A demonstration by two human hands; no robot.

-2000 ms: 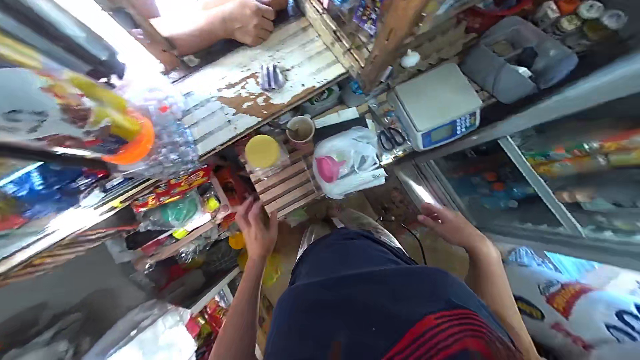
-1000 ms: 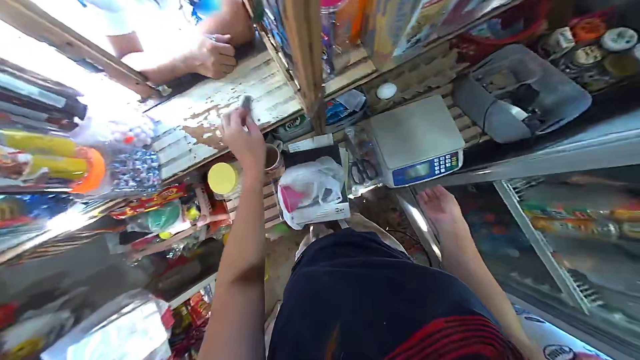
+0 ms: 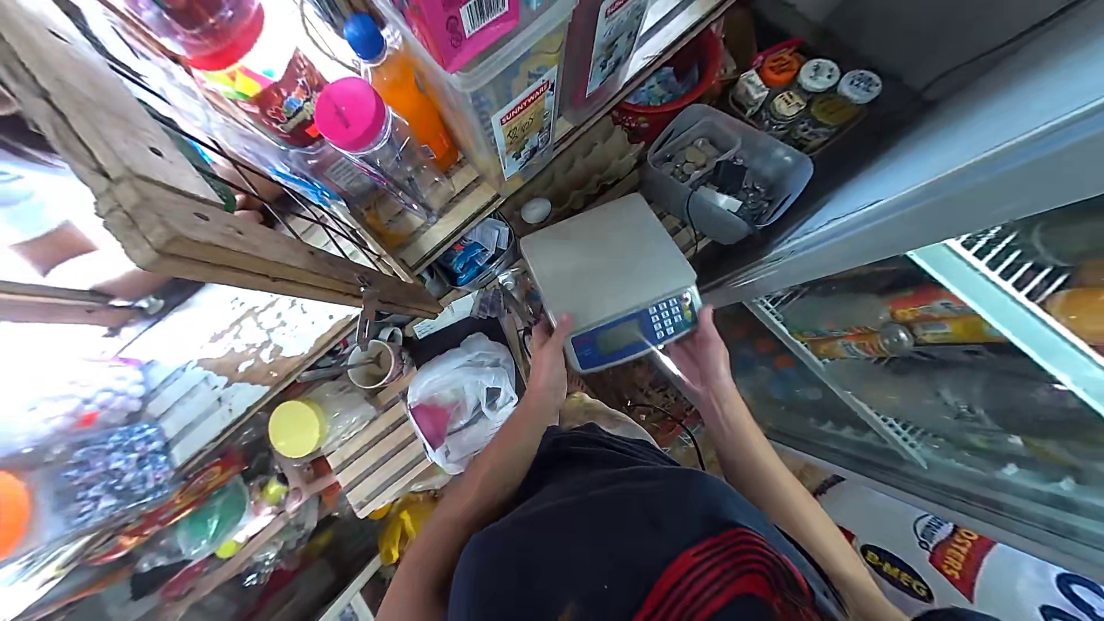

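A digital weighing scale (image 3: pixel 611 263) with a bare metal platform and a blue keypad panel stands on the counter before me. At its near left corner is my left hand (image 3: pixel 549 358), its fingers against the side. My right hand (image 3: pixel 700 349) is at the near right corner, partly under the panel's edge. Whether either hand grips the scale or only touches it cannot be told. Left of my left hand lies a white plastic bag (image 3: pixel 466 397) with something pink inside. Behind the scale's right side is a grey plastic bin (image 3: pixel 729 177) holding coins.
A glass-door cooler (image 3: pixel 931 345) with bottles borders the right. A wooden post (image 3: pixel 216 233) and wire grille stand at left. Bottles and a clear plastic container (image 3: pixel 517 103) line the shelf above. A yellow-lidded jar (image 3: pixel 297 429) and a mug (image 3: pixel 377 364) sit at left.
My left hand has left the worn white ledge, where it was a second ago, and is now at the scale. My right hand has come to the scale's right corner. The view has shifted right.
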